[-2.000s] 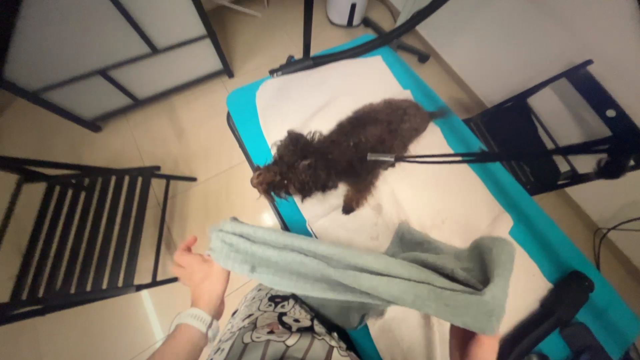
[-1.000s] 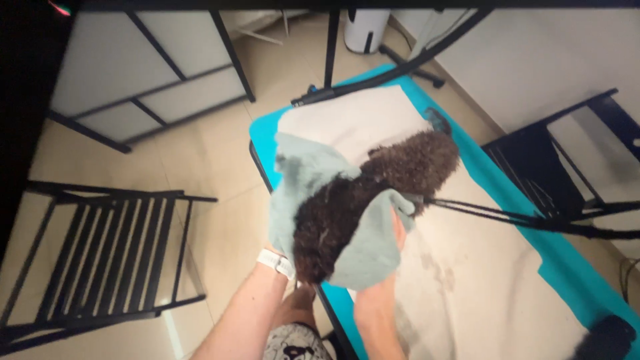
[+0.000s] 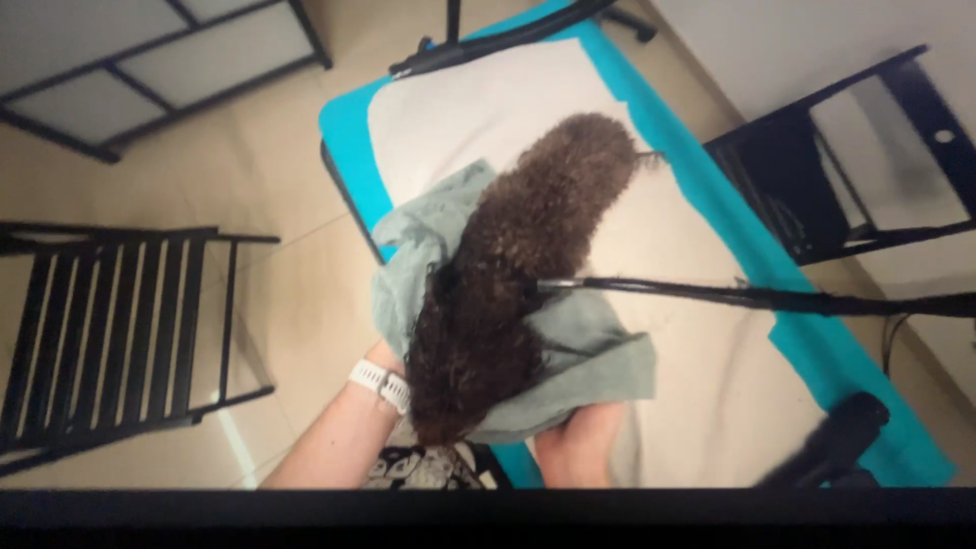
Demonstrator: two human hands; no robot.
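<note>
A dark brown curly-coated dog [image 3: 534, 221] stands on a pale cloth [image 3: 709, 366] over a turquoise-covered table, its head toward me at the near edge. A grey-green towel [image 3: 602, 358] wraps under and around its front on both sides. My left hand [image 3: 387, 354], with a white watch band [image 3: 380, 385] at the wrist, is mostly hidden beneath the towel and the dog's head. My right hand [image 3: 583, 435] is against the towel's near right part, its fingers covered by cloth. A black cord with a metal end [image 3: 560, 284] reaches the dog's neck area.
Black grooming arms [image 3: 496, 49] cross the table's far end. A black folding chair [image 3: 107, 328] stands at left, another [image 3: 839, 168] at right against the wall. A black handheld device [image 3: 831, 442] lies at the table's near right. A framed screen panel [image 3: 168, 69] stands at upper left.
Two seconds ago the towel was stretched between my hands in front of the dog; now it is around the dog's front. Since one second ago my right hand has moved lower on the towel.
</note>
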